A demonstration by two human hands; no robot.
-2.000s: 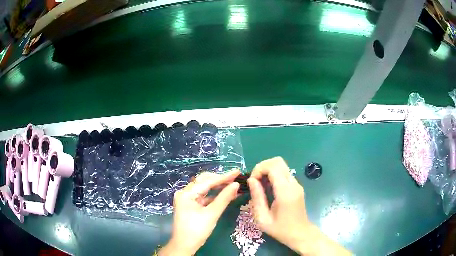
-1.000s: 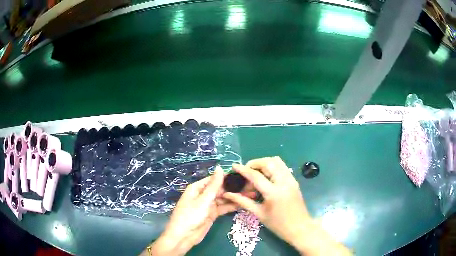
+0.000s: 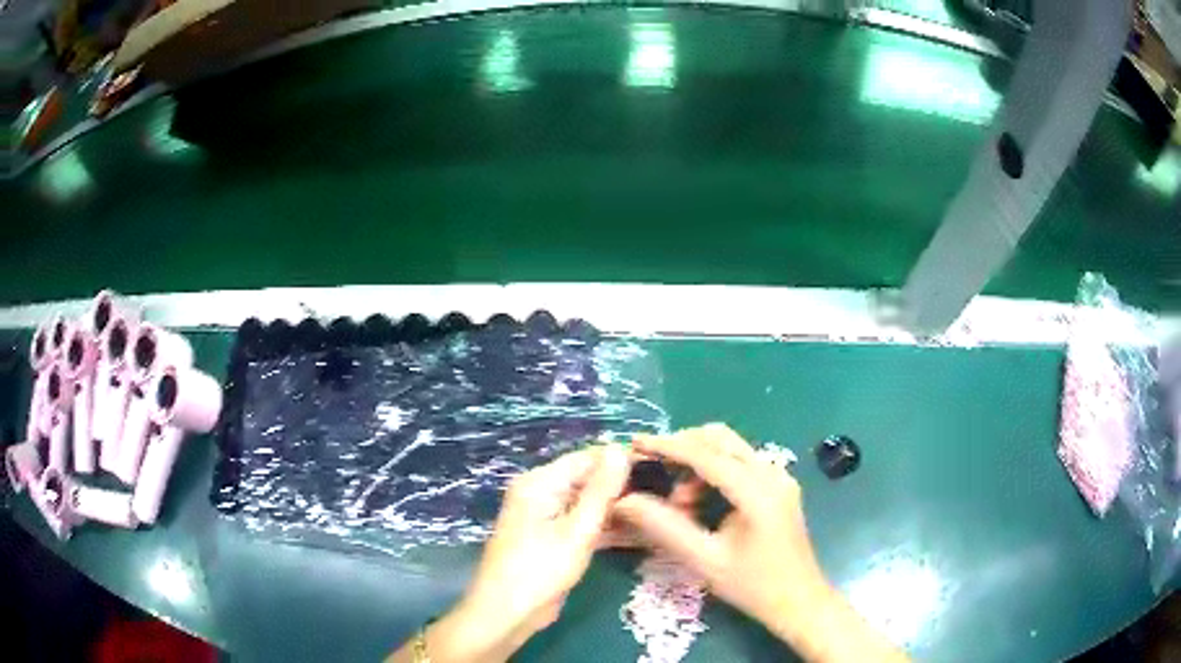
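My left hand (image 3: 551,525) and my right hand (image 3: 736,518) meet at the middle front of the bench. Between their fingertips they hold a black round cover (image 3: 648,477), partly hidden by the fingers. A heap of small pink pieces (image 3: 666,611) lies on the bench just below the hands. Another black round cover (image 3: 838,455) lies alone to the right of my right hand. A pack of black caps (image 3: 389,427) with scalloped edges lies to the left, under shiny clear plastic film (image 3: 635,389).
Pink dryer bodies (image 3: 123,415) are grouped at the far left. A bag of small pink pieces (image 3: 1096,427) lies at the right beside a clear bag (image 3: 1157,453). A pale rail (image 3: 764,312) crosses behind the work, with a grey upright (image 3: 1004,194) at the right. A green surface (image 3: 518,194) lies beyond.
The black cover in my fingers has been turned and still stays between both hands. The whole view has shifted slightly, so the bench things appear further right.
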